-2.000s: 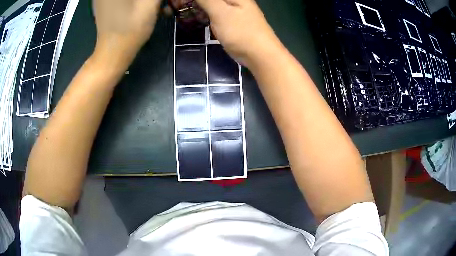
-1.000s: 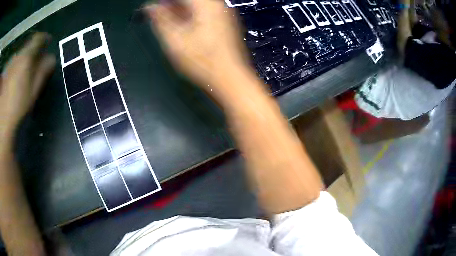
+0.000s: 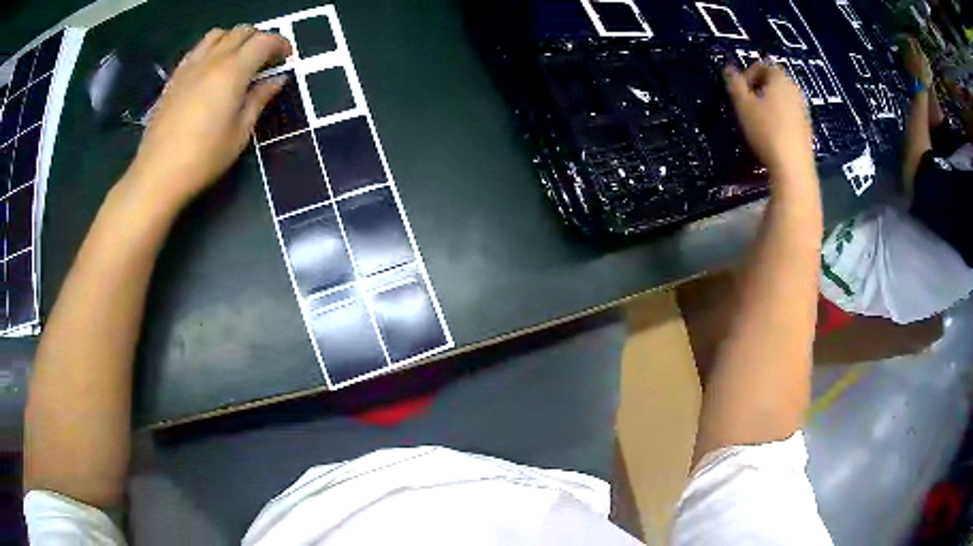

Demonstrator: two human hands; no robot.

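A sticker sheet [image 3: 357, 155] with two columns of black squares lies slanted on the dark green mat, its near end over the table edge. Openings at its far end show the mat. My left hand [image 3: 219, 101] is at its upper left, fingertips at a black square on the left column; whether it grips the square is unclear. My right hand [image 3: 770, 101] is over the shiny black blister tray [image 3: 629, 139], fingers curled together; anything between them cannot be made out. White-outlined parts [image 3: 819, 80] sit in the tray beside it.
Spare sticker sheets [image 3: 24, 160] lie at the far left. A crumpled clear film [image 3: 126, 85] lies left of my left hand. A brown cardboard box [image 3: 656, 395] stands below the table edge at right. Another person's arm [image 3: 918, 128] and dark sleeve are at the far right.
My right hand has moved right, over the tray. My left hand has come from the far left to the sheet's upper left. The view has shifted, showing more tray.
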